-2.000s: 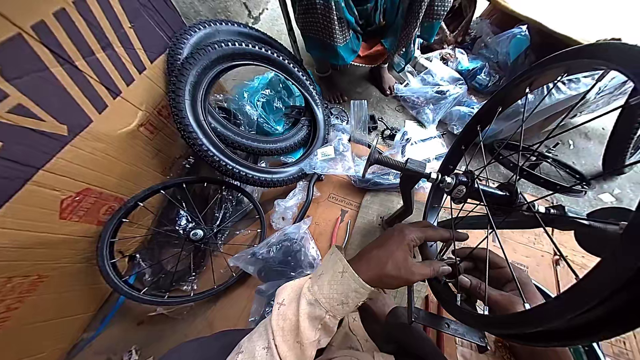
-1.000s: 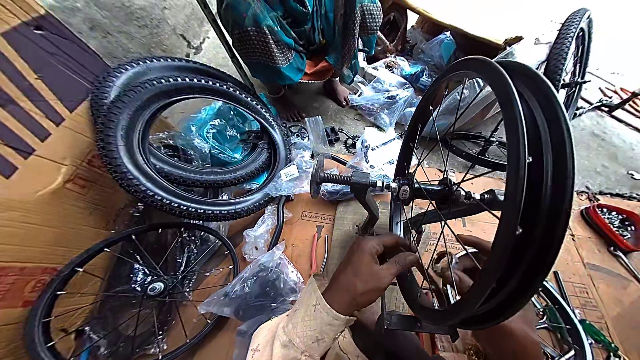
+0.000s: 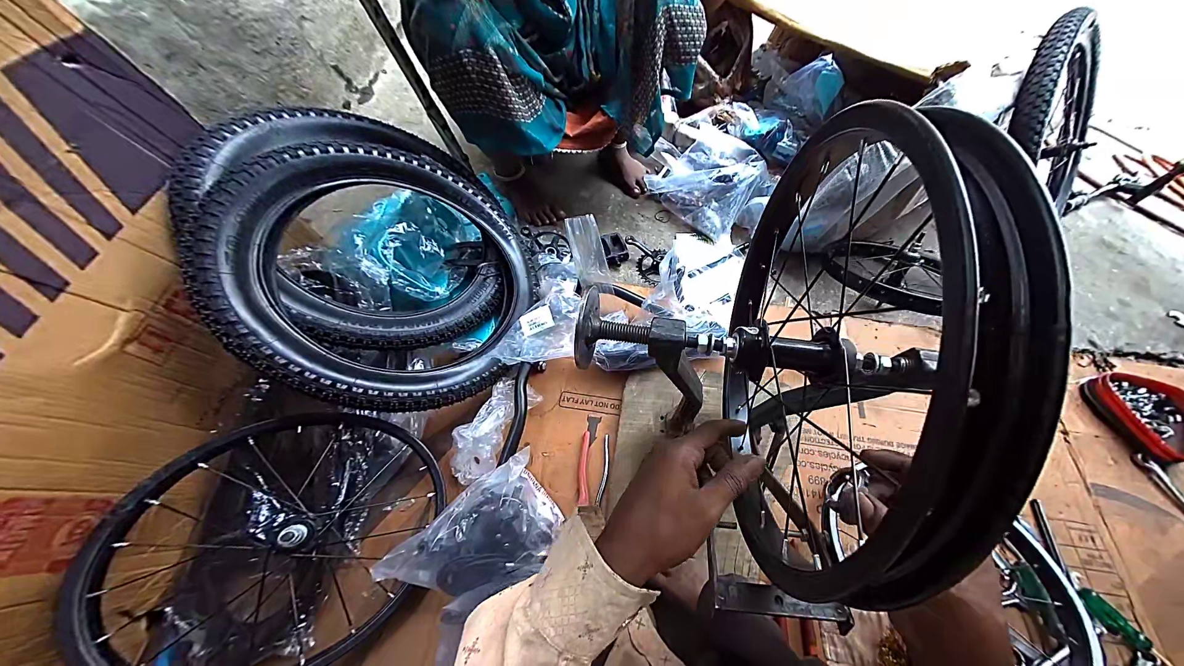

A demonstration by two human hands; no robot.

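A black spoked bicycle wheel rim [image 3: 962, 370] stands upright in a metal truing stand [image 3: 684, 370], its hub [image 3: 795, 354] held between the stand's arms. My left hand [image 3: 680, 495] pinches the near left edge of the rim between thumb and fingers. My right hand [image 3: 879, 490] is behind the spokes, its fingers bent close to the lower spokes; spokes and rim partly hide it, and whether it grips a spoke or a small tool cannot be told. The stand's lower metal plate [image 3: 782, 599] lies under the wheel.
Knobby tyres [image 3: 222, 305] and another spoked wheel [image 3: 88, 555] lie left on cardboard. Red-handled pliers [image 3: 585, 467], bagged parts [image 3: 499, 527] and a wooden board [image 3: 643, 416] are nearer. Across from me is a person [image 3: 555, 74]. A red tray [image 3: 1138, 407] of small parts lies right.
The view has shifted. My left hand, its fingertips reaching among the spokes two seconds ago, is now at the rim's left edge. My right hand remains behind the spokes.
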